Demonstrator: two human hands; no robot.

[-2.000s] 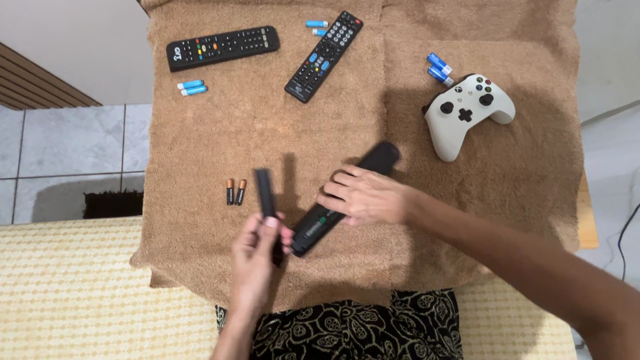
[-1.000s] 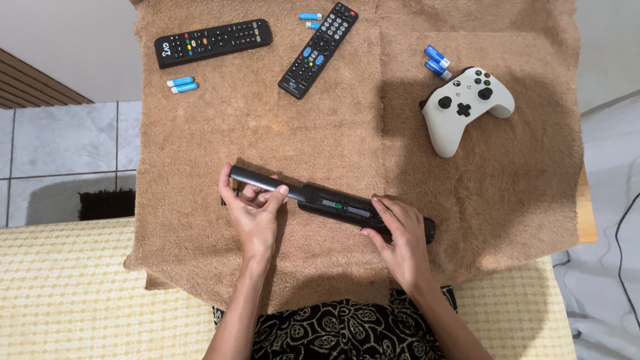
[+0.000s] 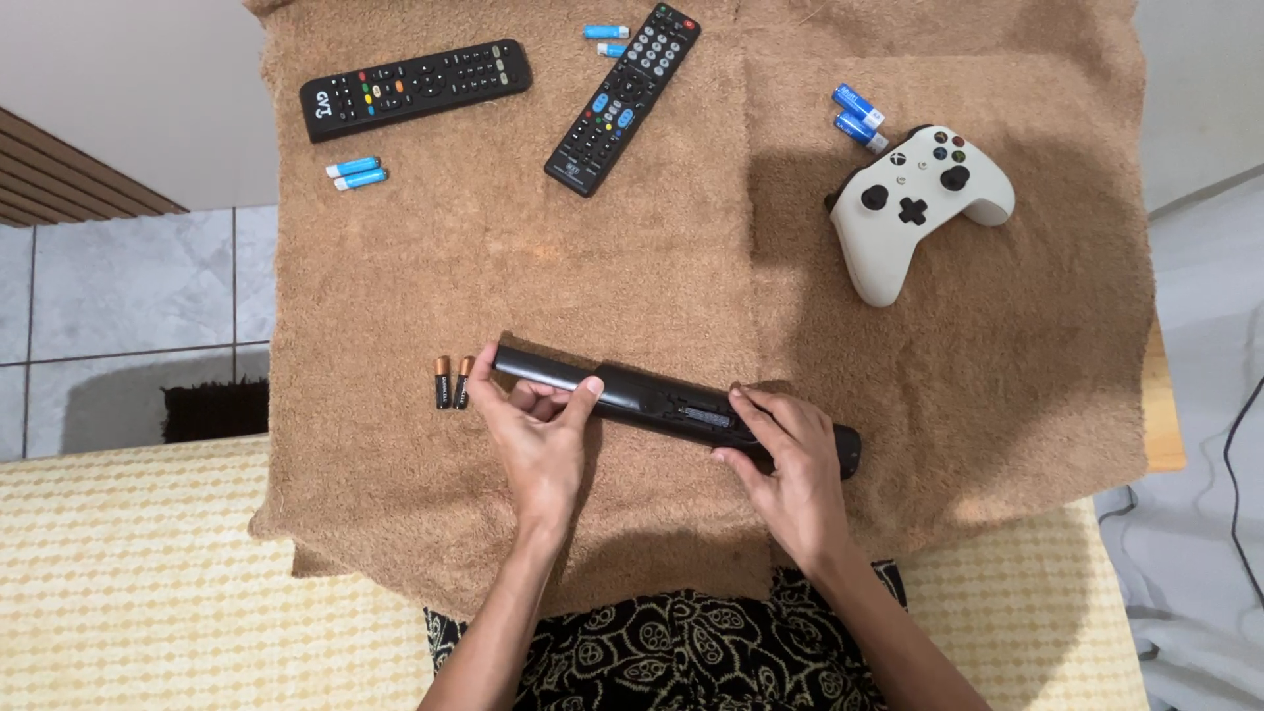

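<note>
A black remote control lies back side up between my hands, with part of its battery compartment showing. My left hand grips a long black battery cover, whose right end overlaps or meets the left end of the remote. Fingers and thumb of my right hand hold the remote's right part across its two long edges. Two black and copper batteries lie just left of my left fingertips, one of them close to the fingers.
Farther back on the brown towel are a black remote, another with blue buttons, and a white game controller. Light blue batteries lie below the first remote, others beside the second, dark blue ones near the controller.
Two seconds ago the cover was upright in my left hand, apart from the remote. Both now lie in one slanting line, and the cover has moved right along the remote since one second ago.
</note>
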